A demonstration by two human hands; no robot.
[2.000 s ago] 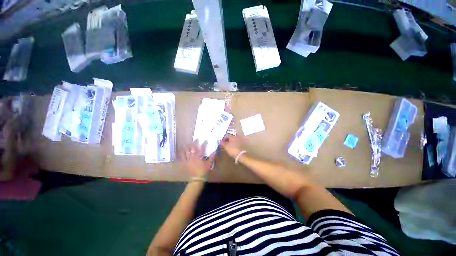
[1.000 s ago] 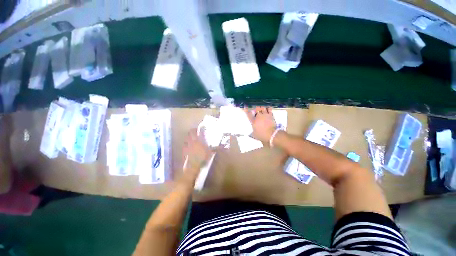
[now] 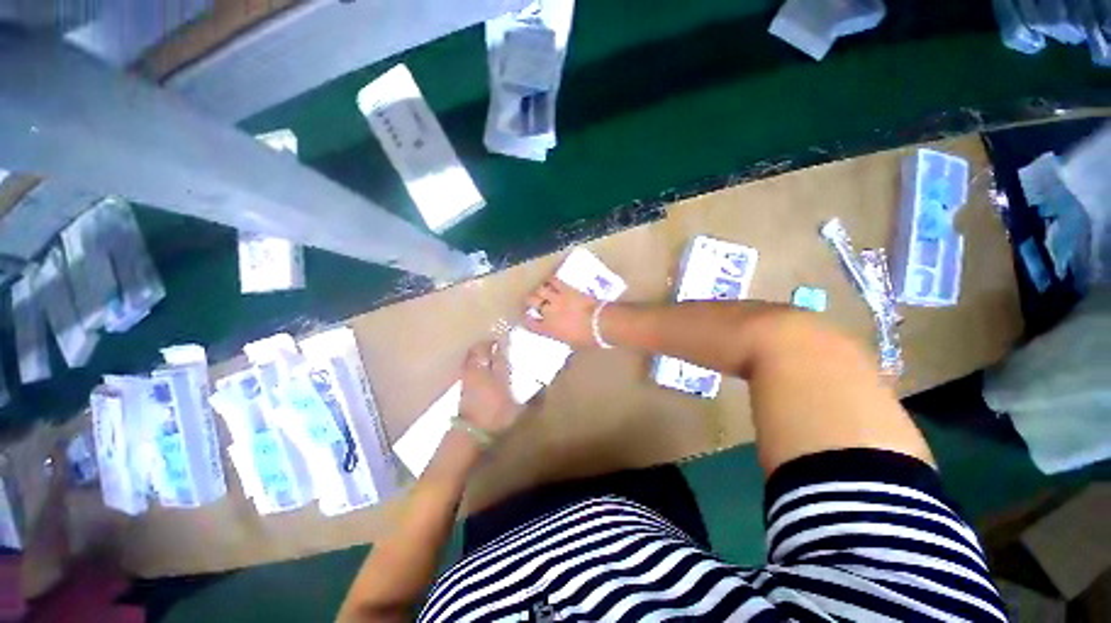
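Observation:
A long white card (image 3: 426, 431) lies slanted on the cardboard in front of me, under my hands. My left hand (image 3: 487, 387) is on the card with its fingers curled at the card's edge. My right hand (image 3: 564, 314) is over the card's upper part, fingers bent; whether it grips anything is hidden. A white square (image 3: 536, 361) lies between my hands. The card's printed far end (image 3: 590, 275) shows beyond my right hand. A filled pack (image 3: 716, 265) lies to the right, partly covered by my right forearm.
Filled packs (image 3: 183, 426) and more packs (image 3: 347, 420) lie at left. At right are a light blue piece (image 3: 808, 298), a crumpled clear strip (image 3: 867, 292) and a clear compartment tray (image 3: 933, 229). A grey slanting support (image 3: 280, 213) crosses above the green belt (image 3: 658, 134), which carries packs.
The view has turned, so the bench slants up to the right. My right hand has moved closer to my left hand. The bright white pieces now show as a long slanted card and a square.

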